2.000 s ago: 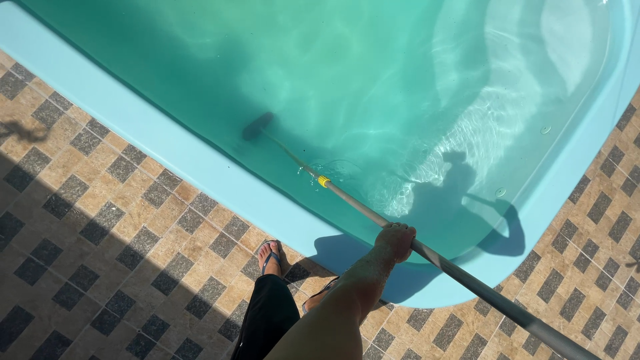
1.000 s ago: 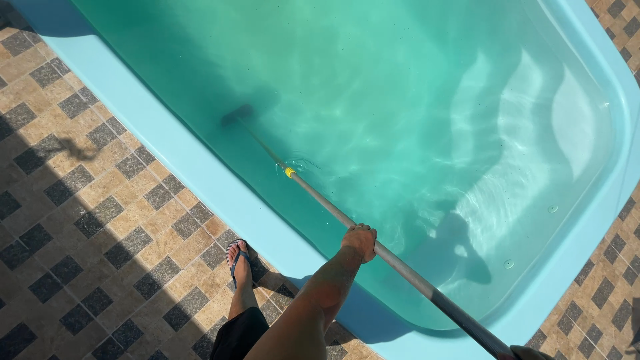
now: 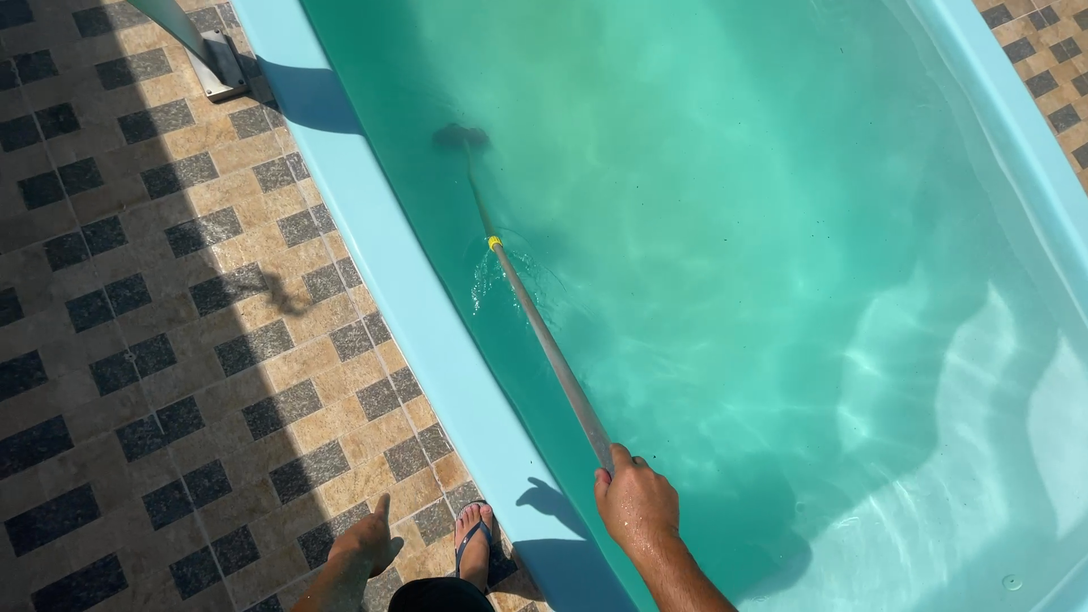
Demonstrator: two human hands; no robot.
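My right hand (image 3: 637,497) is closed around a long grey telescopic pole (image 3: 552,348) at the lower middle. The pole slopes up and left over the pool, with a yellow locking collar (image 3: 495,243) at the water surface. Beyond the collar a thinner section runs under water to a dark, blurred brush-like head (image 3: 461,136) near the pool's left wall. My left hand (image 3: 364,537) holds nothing; its index finger is extended above the tiles at the bottom, left of my sandalled foot (image 3: 473,544). The pole's rear end is hidden or out of view.
The light blue pool rim (image 3: 408,306) runs diagonally beside my foot. Tan and dark grey paving tiles (image 3: 255,348) lie to the left, partly shaded. A metal post's base plate (image 3: 223,68) is fixed near the rim at upper left. Pale submerged steps (image 3: 960,408) show at right.
Earlier one hand showed plainly on the pole; now my right hand grips it and my left hand shows off it, over the tiles. The view has shifted along the pool.
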